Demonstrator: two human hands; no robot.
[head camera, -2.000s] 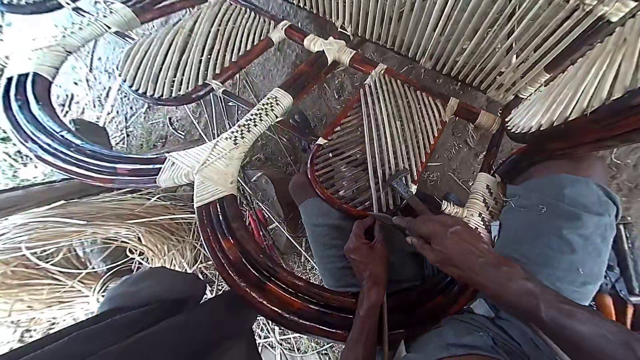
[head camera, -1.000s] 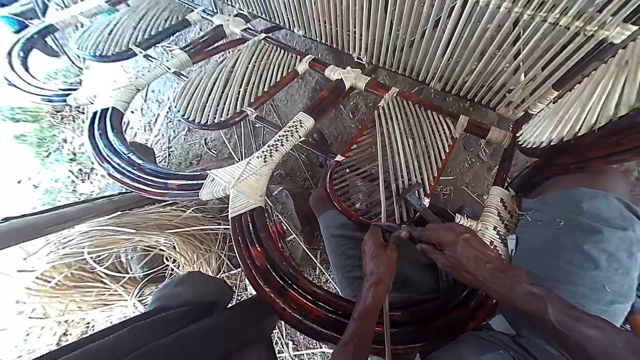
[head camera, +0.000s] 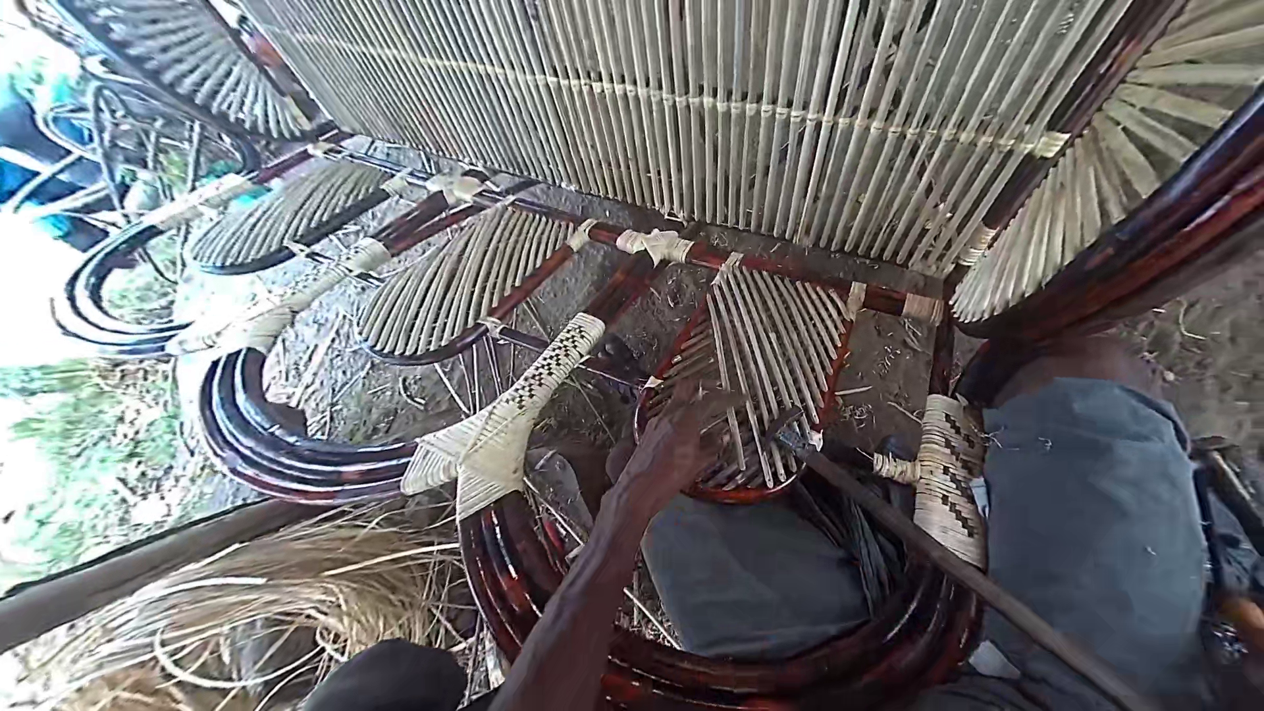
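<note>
My left hand (head camera: 691, 423), blurred, reaches over a small leaf-shaped panel of pale cane strips (head camera: 775, 341) with a dark red-brown rim; whether its fingers hold anything is unclear. A hammer (head camera: 913, 538) lies with its head at the panel's lower right edge, its long handle slanting down to the right. My right hand is out of view. Around the panel are the glossy curved cane frame (head camera: 780, 657) and pale woven bindings (head camera: 523, 405), some with a dark checked pattern.
A wide panel of parallel cane strips (head camera: 691, 118) fills the top. Similar leaf-shaped panels (head camera: 464, 291) stand to the left. A loose bundle of pale fibre strips (head camera: 296, 602) lies lower left, below a long pole (head camera: 128, 563). Trousered knees (head camera: 1086, 513) flank the curved frame.
My two hands were together at the lower edge of the small panel; the left has moved up over it and the right has left the view. The view has shifted.
</note>
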